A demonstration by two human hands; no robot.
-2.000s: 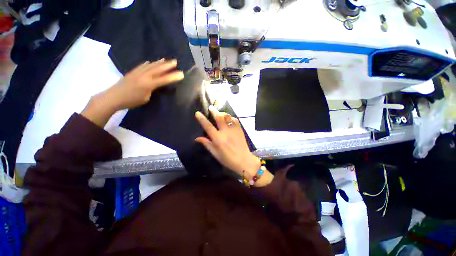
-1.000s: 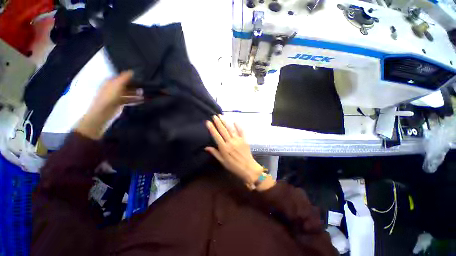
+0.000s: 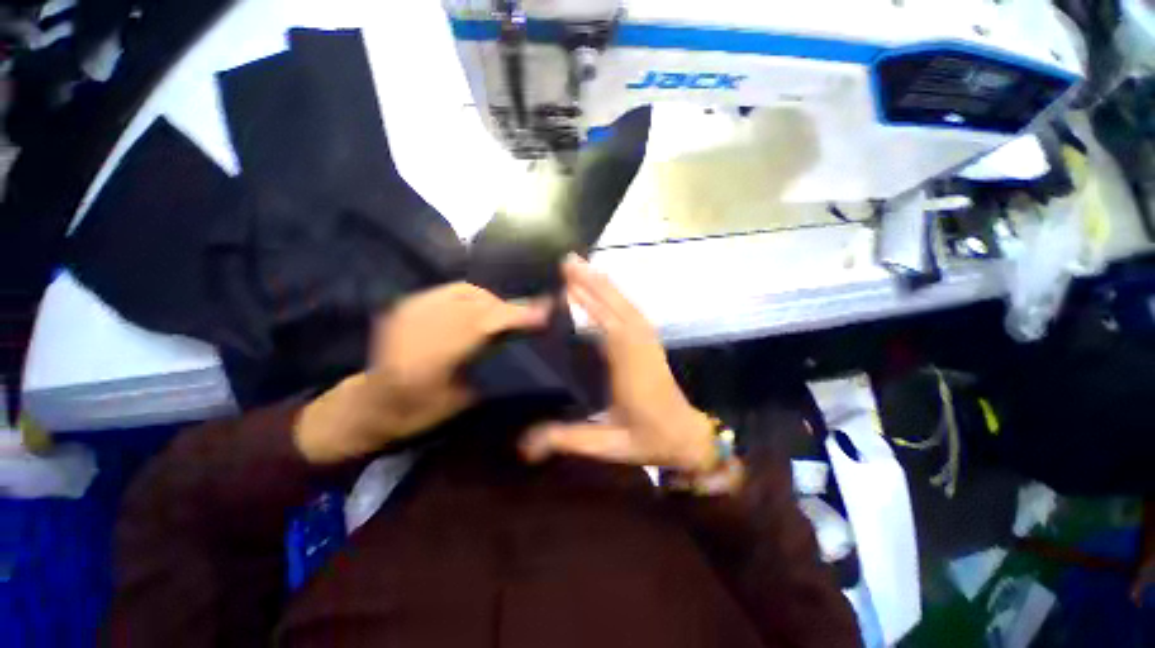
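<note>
Black cloth panels [image 3: 317, 165] lie spread on the white table, left of the needle area. A smaller black piece [image 3: 611, 165] stands up bent beside the lit presser foot area [image 3: 538, 139]. My left hand [image 3: 431, 355] grips folded black cloth near the table's front edge; it is blurred. My right hand [image 3: 633, 380] holds the same bunched cloth from the right, thumb below and fingers above. How the pieces overlap between my hands is blurred.
The white sewing machine head [image 3: 785, 89] with its blue stripe stands behind. The silvery table edge [image 3: 760, 298] runs in front. A plastic bag [image 3: 1041, 285] hangs at the right. White strips [image 3: 874, 506] lie below the table. A blue crate [image 3: 51, 557] is at lower left.
The black piece under the machine arm is gone from there; a similar piece now stands by the needle. Both hands have come together on the cloth, and the panels lie spread further left.
</note>
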